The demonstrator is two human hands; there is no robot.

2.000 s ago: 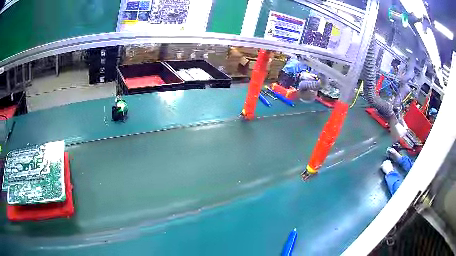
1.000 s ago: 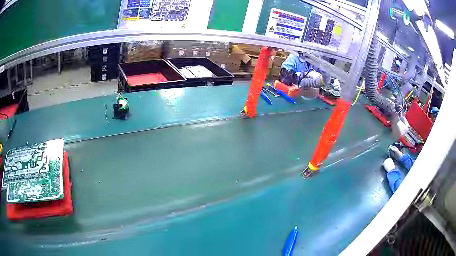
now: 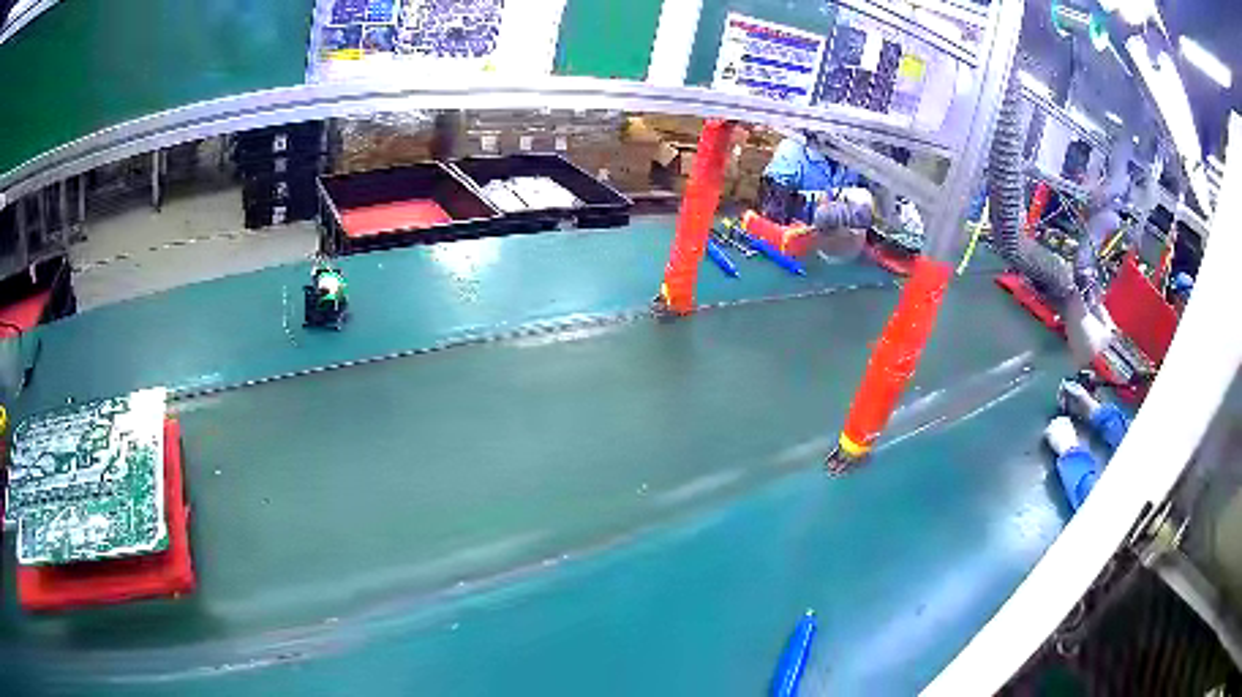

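Neither of my hands is clearly in the picture. A circuit board (image 3: 93, 477), green with white traces, lies on red pads (image 3: 109, 583) on the belt at the left. A blue pen (image 3: 794, 656) lies on the bench near the bottom edge, partly cut off by it. The long green bench (image 3: 450, 436) runs across the view.
Two red-wrapped posts (image 3: 697, 218) (image 3: 899, 357) stand on the bench. Black bins (image 3: 409, 204) are behind it. A small black device (image 3: 326, 297) stands near its far edge. Another person's gloved hands and blue sleeves (image 3: 1076, 477) are at the right. A white frame (image 3: 1090, 572) crosses the lower right.
The view has shifted slightly. The board and red pads appear a little further left and lower. The blue pen and bins stay in place.
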